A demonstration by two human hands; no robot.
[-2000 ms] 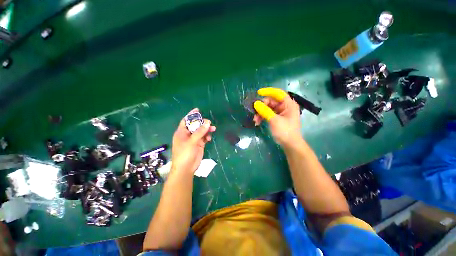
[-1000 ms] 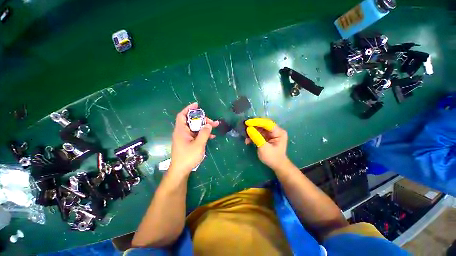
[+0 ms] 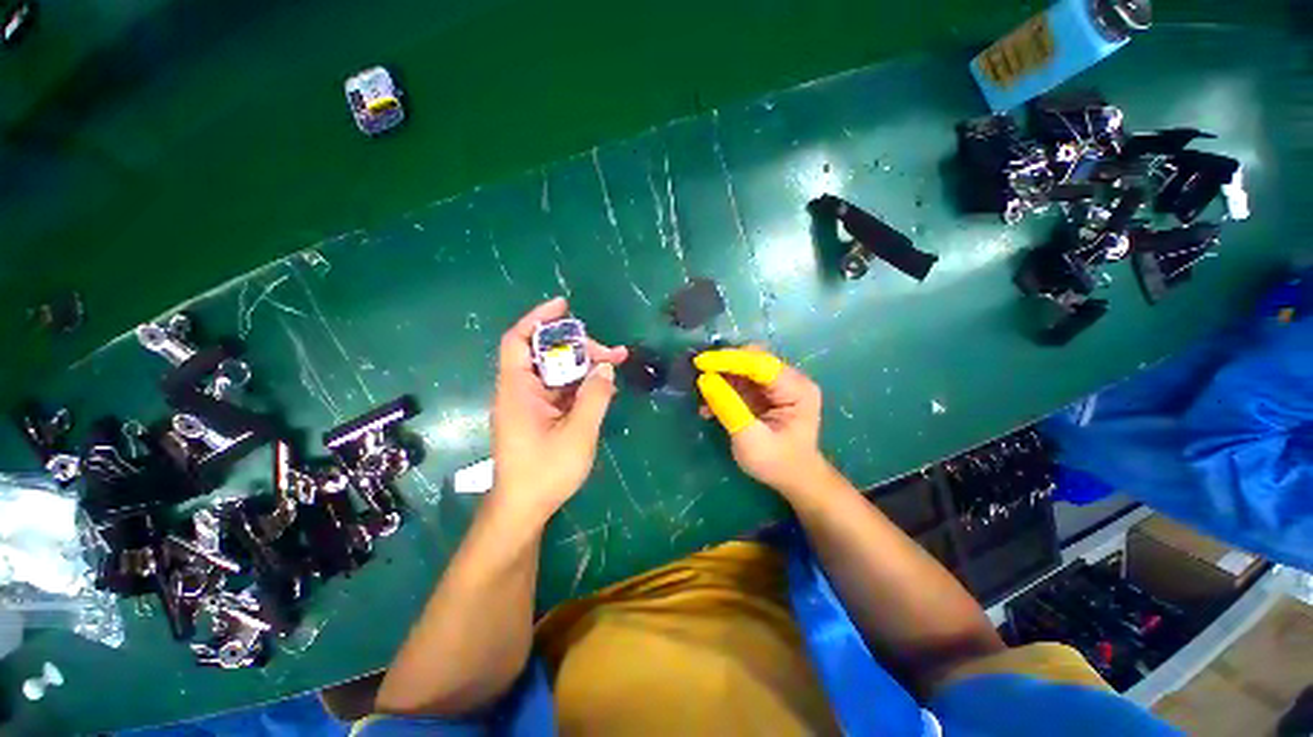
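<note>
My left hand (image 3: 544, 418) holds a small square device body (image 3: 562, 353) with a silver-white rim and a yellow spot inside, open side up. My right hand (image 3: 763, 418), with yellow finger cots on thumb and forefinger, is to its right, low over the bench. Its yellow tips are at the edge of a thin dark piece (image 3: 681, 374); whether they pinch it is hard to tell. Another dark square piece (image 3: 697, 304) lies just above, and a small dark piece (image 3: 638, 367) lies between the hands.
Binder clips (image 3: 216, 504) heap at left, larger clips (image 3: 1094, 195) at right. A clip with a black strip (image 3: 886, 242) lies right of centre. A blue bottle (image 3: 1051, 55) stands upper right, a plastic bag (image 3: 51, 547) far left. Another device body (image 3: 375, 101) is on the dark green strip.
My right hand has come down and left, toward my left hand. The dark square piece near its fingertips earlier now lies apart on the bench. The left hand still holds the device body.
</note>
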